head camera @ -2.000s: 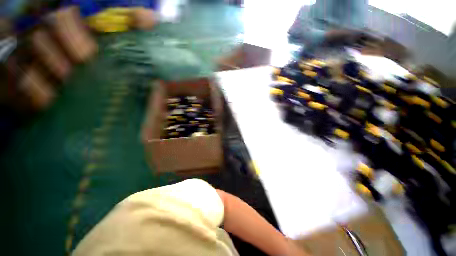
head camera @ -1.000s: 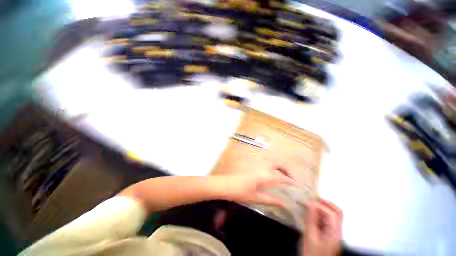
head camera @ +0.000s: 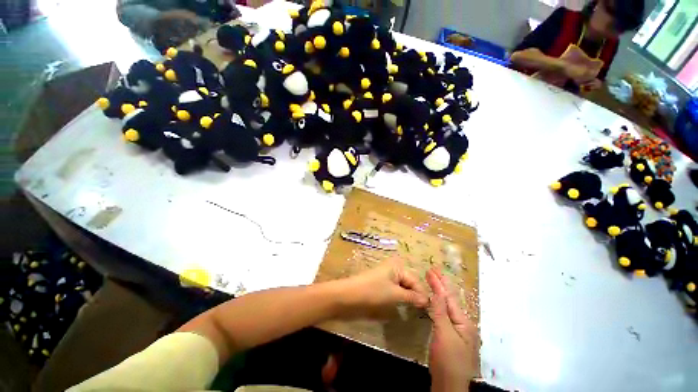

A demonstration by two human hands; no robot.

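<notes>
My left hand (head camera: 389,288) has curled fingers, the tips close to those of my right hand (head camera: 453,320), over the cardboard work board (head camera: 383,333). My right hand's fingers are raised and close together. No toy shows in either hand; a needle or thread between the fingertips is too small to make out. The silver thread snips (head camera: 369,240) lie at the board's upper left. Small thread scraps are scattered on the board. The pile of penguins (head camera: 337,115) lies beyond it.
A dark thread (head camera: 256,227) lies on the white table (head camera: 168,222) left of the board. A smaller penguin group (head camera: 641,230) is at right. A carton of penguins (head camera: 84,325) stands lower left. A blue tray (head camera: 474,47) and a person (head camera: 585,50) are at the far side.
The view has swung from the carton at left to the board and steadied. Both hands now show over the board, fingertips closer together than one second ago.
</notes>
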